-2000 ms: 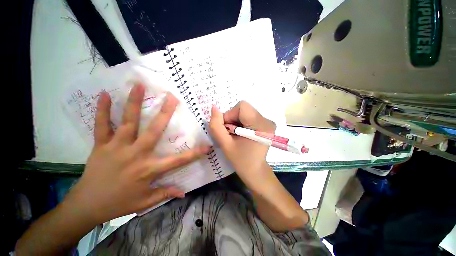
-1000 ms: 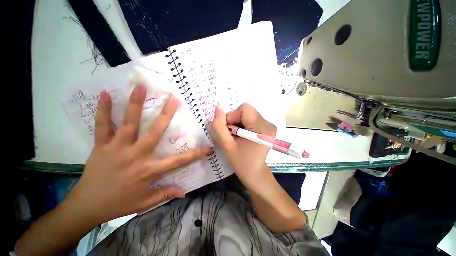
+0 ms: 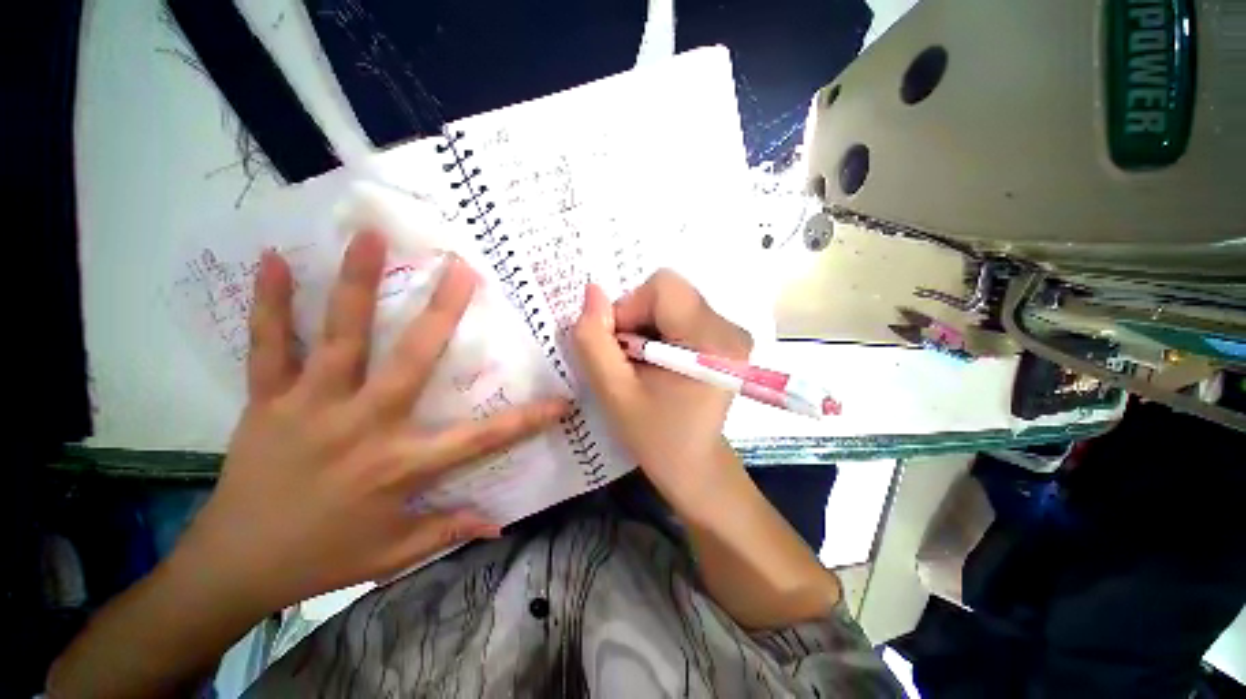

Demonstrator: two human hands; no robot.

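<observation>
An open spiral notebook (image 3: 683,150) with red and dark handwriting lies on the white table, its wire coil running down the middle. My left hand (image 3: 349,423) lies flat with spread fingers on the left page and holds nothing. My right hand (image 3: 670,369) grips a white and red pen (image 3: 724,372) over the right page, beside the coil. The pen's writing tip is hidden by my fingers.
The cream sewing machine head (image 3: 984,137) stands at the right. Dark panels (image 3: 478,55) and a narrow dark strip (image 3: 253,89) lie behind the notebook. Small pink and blue-green snips (image 3: 940,332) lie by the machine. Dark cloth (image 3: 38,232) hangs at the far left.
The whole view has shifted slightly. My left hand stays on the left page, and my right hand still holds the pen at nearly the same place.
</observation>
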